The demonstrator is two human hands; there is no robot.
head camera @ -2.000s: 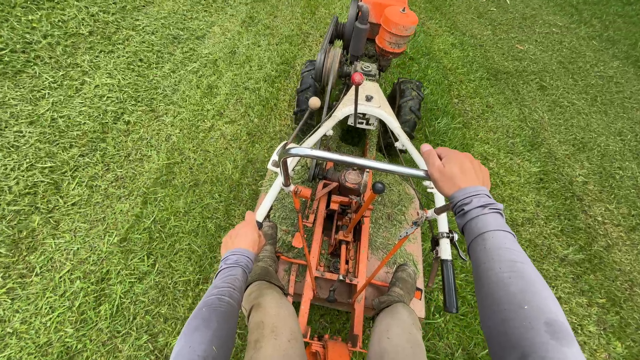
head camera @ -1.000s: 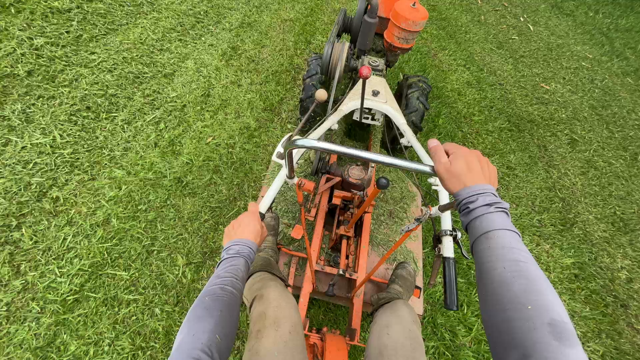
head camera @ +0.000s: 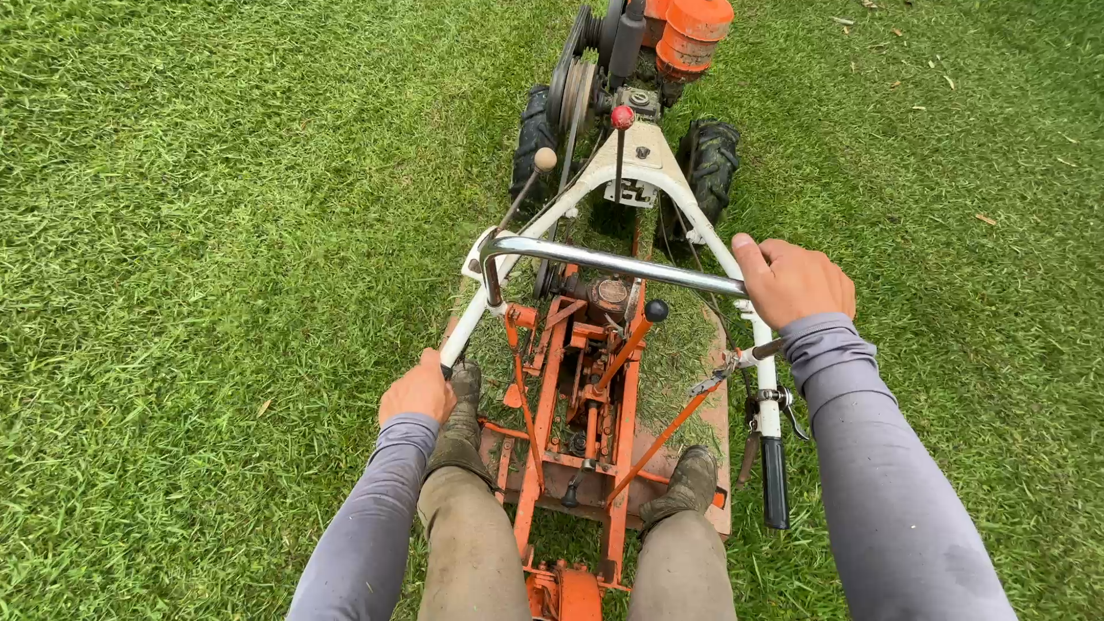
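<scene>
A two-wheeled walking tractor with an orange frame (head camera: 625,431) and white handlebars (head camera: 707,233) lies ahead of and beneath me. My left hand (head camera: 418,390) is closed around the grip at the end of the left handlebar, most of the grip hidden under it. My right hand (head camera: 795,280) holds the right end of the chromed crossbar (head camera: 617,263). Below that hand the black right handlebar grip (head camera: 775,483) is unheld, beside a metal brake-type lever (head camera: 795,423). Between the bars stand a red-knobbed lever (head camera: 622,118), a beige-knobbed lever (head camera: 544,159) and a black-knobbed orange lever (head camera: 656,310).
The engine's orange canister (head camera: 693,39), drive belt and pulleys (head camera: 576,95) and treaded tires (head camera: 710,168) are in front. My boots (head camera: 693,479) rest at either side of the frame over a grass-strewn deck (head camera: 718,405). Mown grass (head camera: 216,216) surrounds the machine; small dry leaves lie upper right.
Both hands keep their holds on the left grip and the crossbar. The grass around the machine has changed, with scattered dry leaves now in view at the upper right.
</scene>
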